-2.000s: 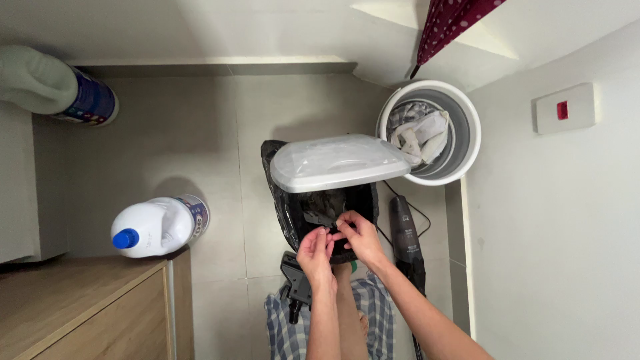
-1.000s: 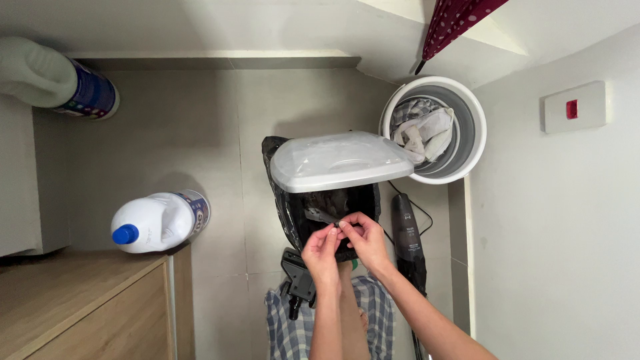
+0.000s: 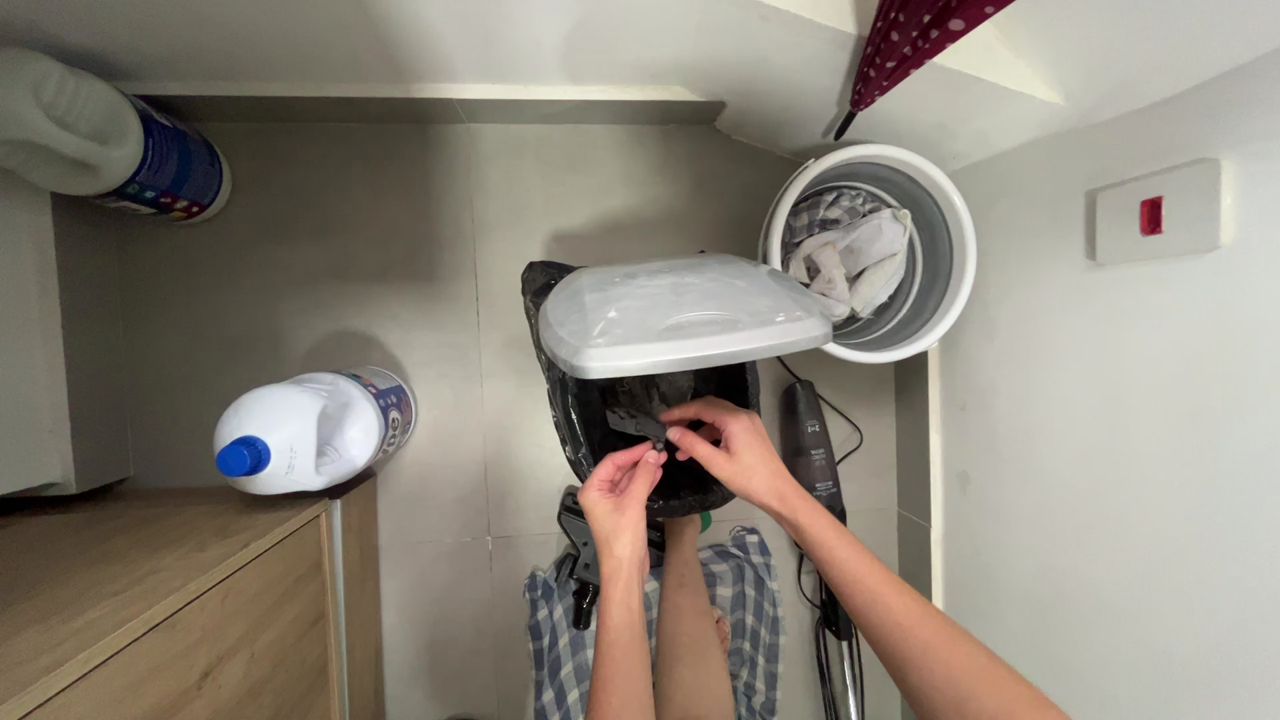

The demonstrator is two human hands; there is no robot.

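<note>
Over the mouth of a bin lined with a black plastic bag (image 3: 570,430), my left hand (image 3: 622,490) pinches a small dark piece between thumb and fingertips. My right hand (image 3: 728,450) meets it from the right, its fingertips close to the same piece and partly curled. A grey, fuzzy-looking piece (image 3: 634,421) extends up and left from the fingertips; what it is I cannot tell. The bin's light grey lid (image 3: 680,315) stands open above the hands. Inside the bin, more greyish matter shows dimly under the lid.
A white bucket (image 3: 955,260) with cloths stands at upper right, below a folded dotted umbrella (image 3: 910,50). A black stick vacuum (image 3: 808,440) with a cord lies right of the bin. Black floor head (image 3: 580,540), checked cloth (image 3: 555,640), white jug (image 3: 290,430), another jug (image 3: 110,140) and wooden cabinet (image 3: 200,620) surround it.
The two hands have come slightly apart at the fingertips, and a grey piece now shows plainly above them. The bin and its open lid have stayed in place.
</note>
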